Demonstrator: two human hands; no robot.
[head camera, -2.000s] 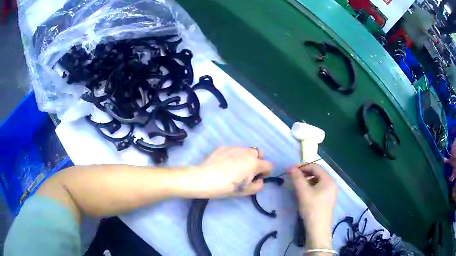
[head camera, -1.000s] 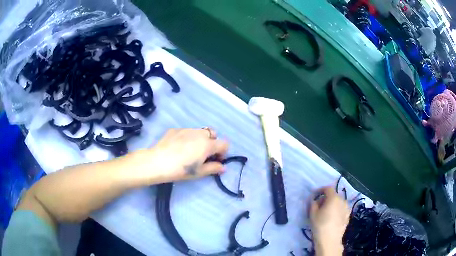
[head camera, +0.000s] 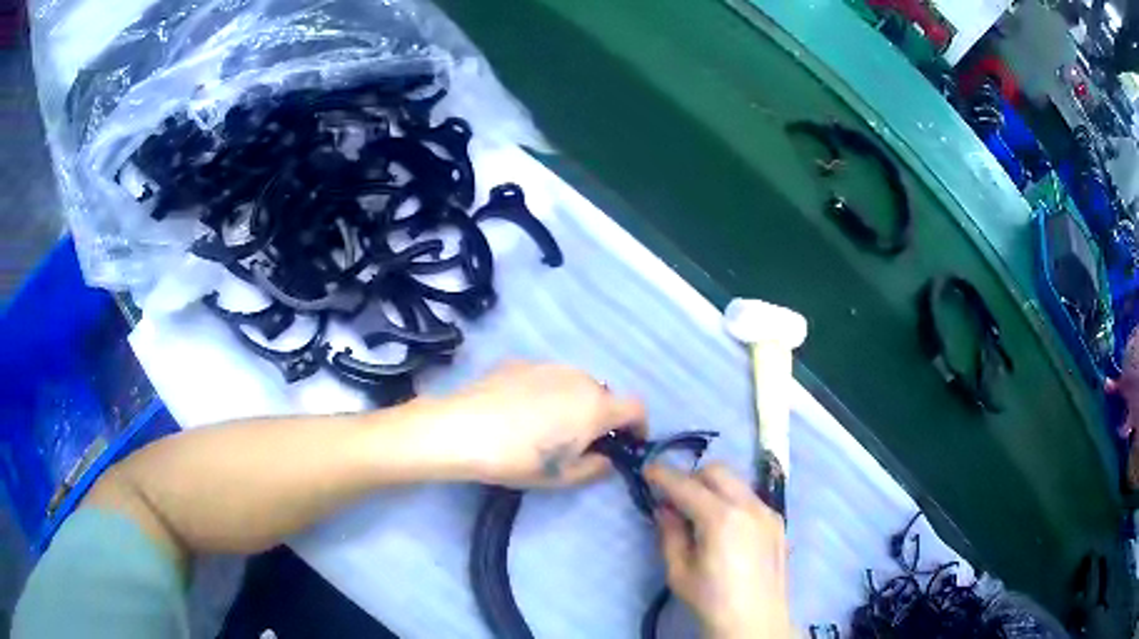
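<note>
A black padded headband lies curved on the white foam sheet, its upper end under my left hand. My left hand grips that end, where a black yoke joins it. My right hand is closed at the yoke, with a thin black curved piece showing just above its fingers. My fingers hide the joint and most of the yoke. A mallet with a white head lies just right of my hands, its dark handle partly behind my right hand.
Loose yokes are heaped at the left, spilling from a clear plastic bag. Thin black pieces lie piled at lower right. Headband assemblies lie on the green belt. A blue bin is at far left.
My right hand has moved from the thin-piece pile back to the yoke beside my left hand. The view has shifted, while my left hand stays at the headband end.
</note>
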